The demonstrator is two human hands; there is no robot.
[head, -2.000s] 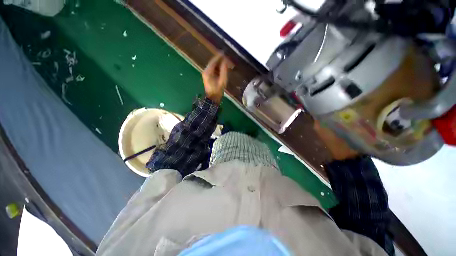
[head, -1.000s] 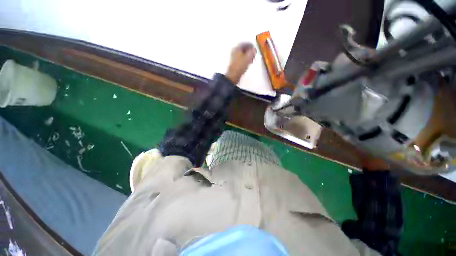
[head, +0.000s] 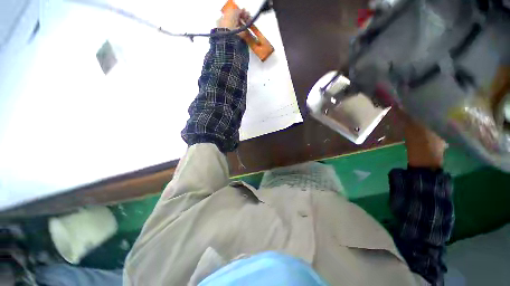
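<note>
My left hand (head: 232, 19) is at the top, closed around the orange-brown fabric weight (head: 260, 47), which is over the white marker paper (head: 151, 100). The silver-grey cutting machine (head: 430, 61) fills the upper right, blurred. Its shiny metal base plate (head: 358, 114) is over the dark brown table (head: 307, 33), beside the paper's right edge. My right hand (head: 426, 146) is at the machine's lower side. Its fingers are hidden behind the motor body, so its grip cannot be seen.
A black power cable (head: 193, 36) crosses above the paper and my left wrist. A greenish diamond-shaped patch (head: 106, 57) shows on the paper. A cream bucket (head: 84, 232) is on the green floor (head: 363, 176) at the lower left, beyond the table edge.
My left hand has moved from above the table edge, over the paper, onto the fabric weight. The view has turned, and more paper shows at left. My right hand stays by the machine.
</note>
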